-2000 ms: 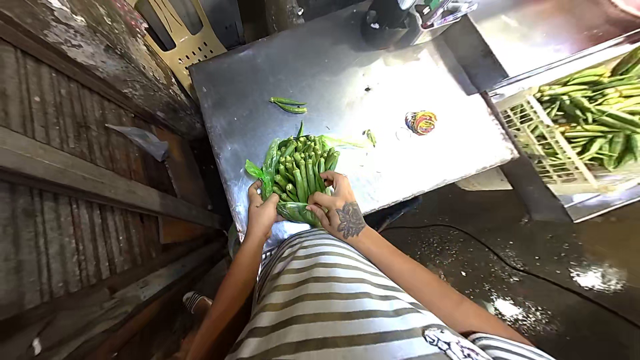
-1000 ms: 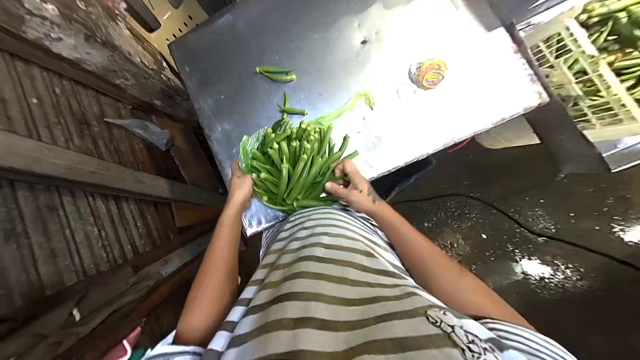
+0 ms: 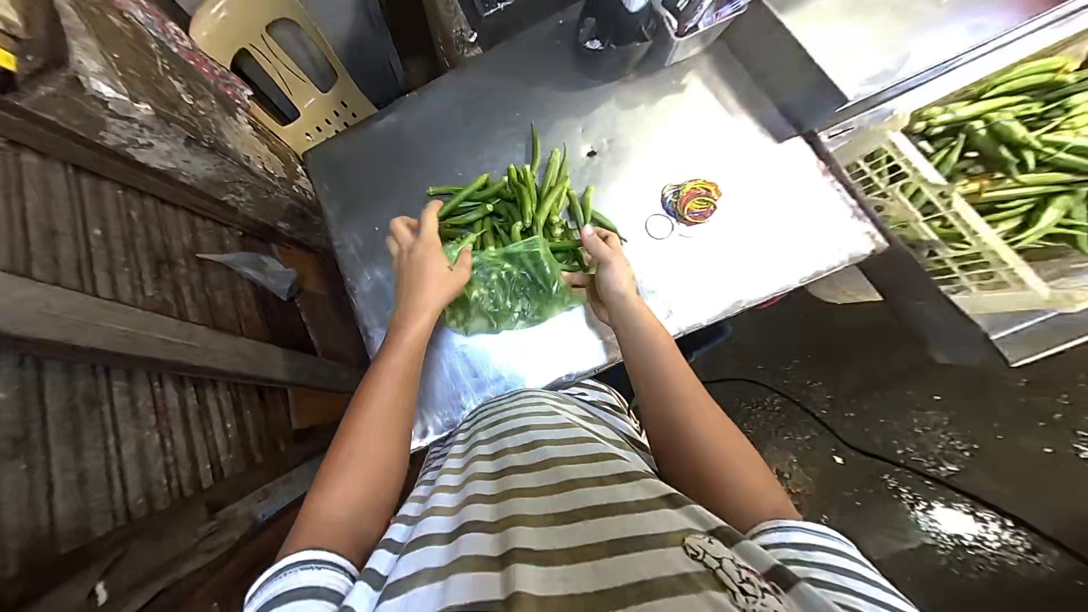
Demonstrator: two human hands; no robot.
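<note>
Green okra pods [image 3: 531, 200] lie in a pile on the metal tabletop [image 3: 629, 127], their near part inside a green plastic bag [image 3: 510, 289]. My left hand [image 3: 427, 263] rests against the left side of the pile and bag, fingers spread over the pods; whether it grips any cannot be told. On the right, my right hand [image 3: 605, 268] has its thumb and fingers at the pods and the bag's edge; its exact grip is partly hidden. A heap of colored rubber bands [image 3: 691, 201] sits to the right of the pile, beside one loose band [image 3: 659, 226].
A cream plastic crate [image 3: 977, 229] full of okra [image 3: 1020, 161] stands at the right. At the table's far edge are a dark container [image 3: 616, 30] and a metal bin [image 3: 693, 38]. A beige plastic chair [image 3: 280, 68] is at the upper left. A black cable [image 3: 833, 429] crosses the wet floor.
The okra and bag have moved away from my body, farther onto the table. The green bag now covers the near part of the pods, and both hands have moved forward with it.
</note>
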